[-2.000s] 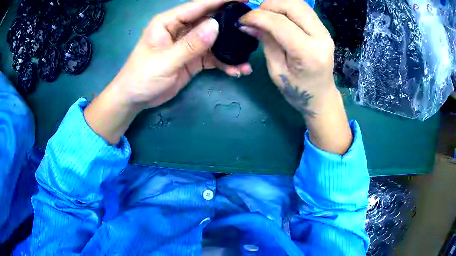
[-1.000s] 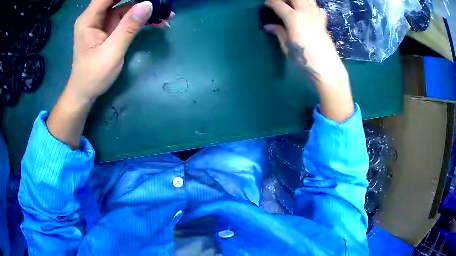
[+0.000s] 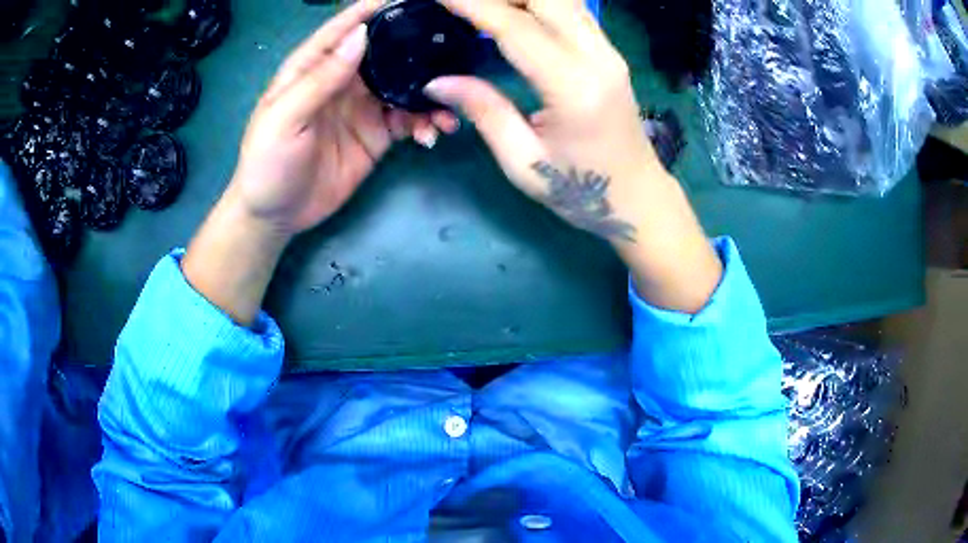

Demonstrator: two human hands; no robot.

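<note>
A round black housing [image 3: 419, 55] is held between both hands above the bench, near the top edge of the view. It is glossy, with a small light mark near its middle. My left hand [image 3: 316, 138] holds it from the left side and below, fingertips showing under its rim. My right hand [image 3: 557, 101] holds it from the right, thumb at its lower edge and fingers over its upper right side. The right fingertips are partly out of clear sight. Whether a small piece is also in the fingers cannot be told.
Many black discs [image 3: 156, 170] lie in a cluster on the green bench [image 3: 456, 286] at left. A clear bag of black parts [image 3: 812, 106] lies at right, beside a dark heap [image 3: 671, 40]. A blue sleeve [image 3: 27, 339] shows at far left. Clear packing [image 3: 839, 424] and cardboard [image 3: 934, 392] are at lower right.
One second ago the hands were far apart, the left with a dark round part and the right at a dark part on the right. Now both hands are together on the housing. The view has shifted.
</note>
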